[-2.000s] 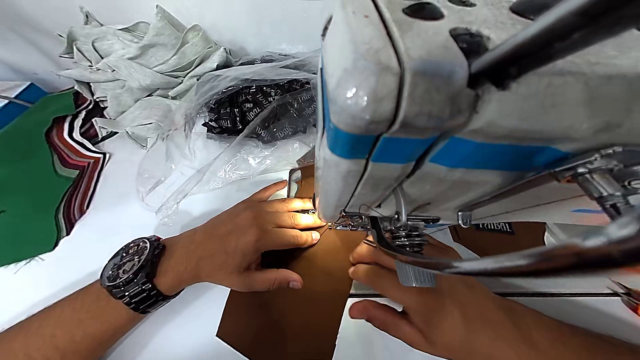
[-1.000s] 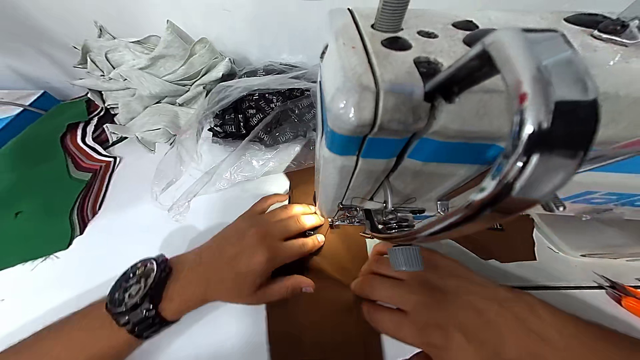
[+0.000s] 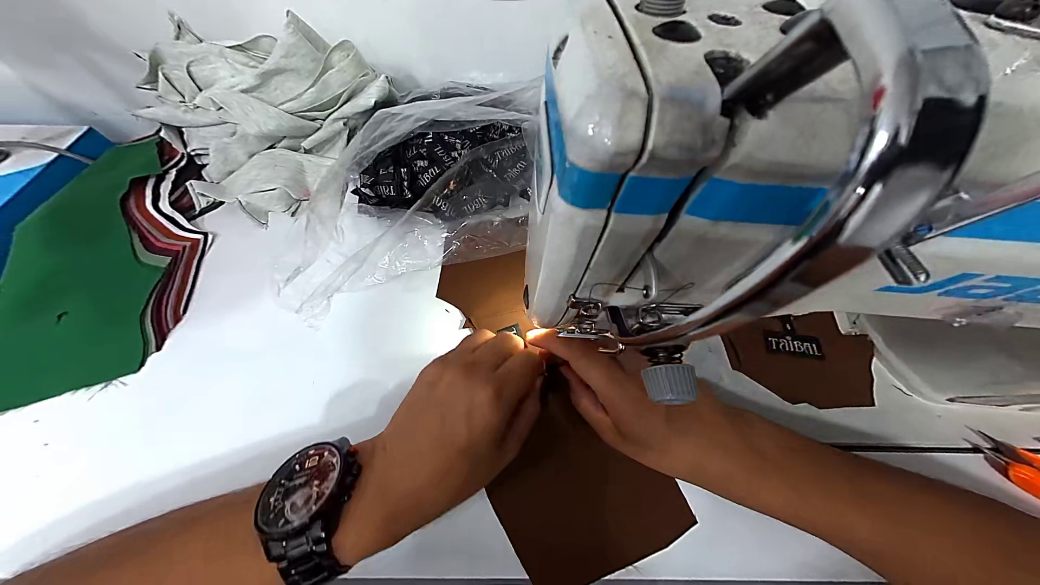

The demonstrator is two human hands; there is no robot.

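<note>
A brown fabric piece [image 3: 593, 496] lies under the presser foot [image 3: 587, 325] of a white sewing machine [image 3: 601, 122] with a blue stripe. My left hand [image 3: 467, 406], with a black watch on its wrist, pinches the fabric just left of the foot, beside a small dark label [image 3: 512, 330]. Close to it, my right hand [image 3: 626, 398] grips the same fabric in front of the needle area, its index fingertip almost touching the left fingers. Both sets of fingertips meet under the machine's light, and they partly hide the fabric between them.
Behind are a heap of pale fabric pieces [image 3: 276, 114] and a clear plastic bag [image 3: 390, 227] of black labels [image 3: 439, 166]. Green fabric [image 3: 73, 284] lies on a stack at left. Another brown piece [image 3: 837, 378] with a label rests right of the needle; orange-handled snips [image 3: 1020, 471] lie far right.
My right hand has moved left and up to the left hand by the presser foot. My left fingers, earlier spread flat on the fabric, are now bent and pinching it. The brown fabric has turned.
</note>
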